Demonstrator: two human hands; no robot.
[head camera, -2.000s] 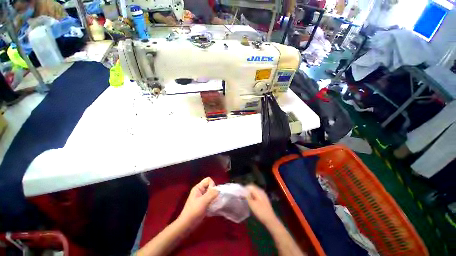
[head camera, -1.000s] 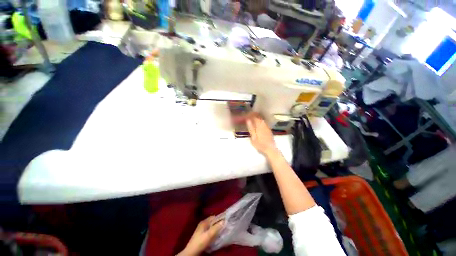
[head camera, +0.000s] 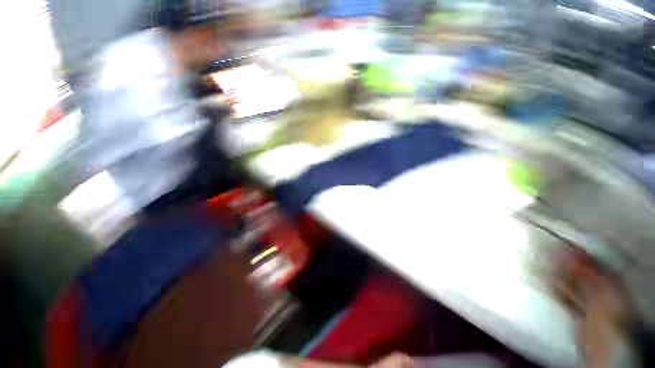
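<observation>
The picture is strongly blurred. My right hand (head camera: 603, 305) is a smear at the right, over the white table by the sewing machine (head camera: 600, 208); its fingers and anything in them cannot be made out. My left hand (head camera: 393, 360) is cut off by the bottom edge, low over the dark red apron (head camera: 381, 316); a faint whitish shape lies just right of it, too blurred to name. Navy cloth (head camera: 381, 162) lies along the far left side of the white table (head camera: 438, 230).
A red basket (head camera: 291, 248) with mixed items stands left of the table. Beside it, nearer me, are a brown board (head camera: 208, 309) and more navy cloth (head camera: 143, 277). A person in light clothing (head camera: 143, 122) is at the upper left. A lime-green tag (head camera: 523, 177) hangs by the machine.
The view has swung far to the left, so the machine and table now sit at the right. Earlier both hands held a clear bag; then my right hand reached under the machine arm.
</observation>
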